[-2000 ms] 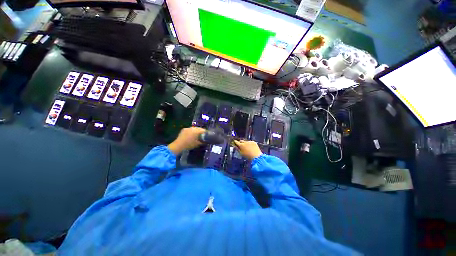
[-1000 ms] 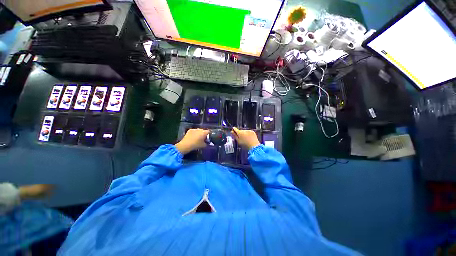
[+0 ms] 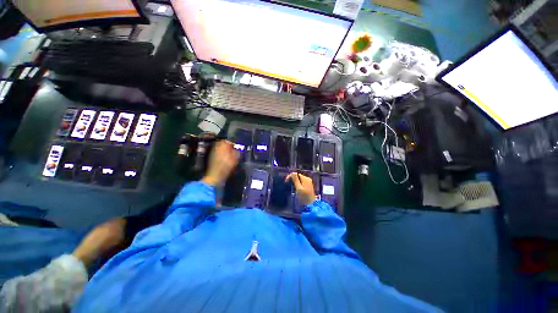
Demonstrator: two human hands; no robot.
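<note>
A tray point(image 3: 336, 186) holds two rows of dark smartphones; some show small white text, and some in the lower row have white labels. My left hand point(image 3: 223, 161) is at the tray's left edge, blurred, beside a black cylindrical device point(image 3: 200, 154); whether it grips the device is unclear. My right hand point(image 3: 303, 186) is over the lower row right of the middle, with its fingertips close together at a phone point(image 3: 280, 189); whether it holds anything is unclear.
A second phone tray point(image 3: 145, 172) lies left, several screens lit. Another black cylinder point(image 3: 183, 147) stands between the trays. A keyboard point(image 3: 256, 101), mouse point(image 3: 212, 121) and monitor point(image 3: 263, 40) are behind; cables point(image 3: 389, 143) lie right. Another person's hand point(image 3: 101, 239) is at lower left.
My left hand has moved left from mid-tray with the dark object it held; two cylinders now stand there. The monitor's green block has gone. The other person's hand has moved closer.
</note>
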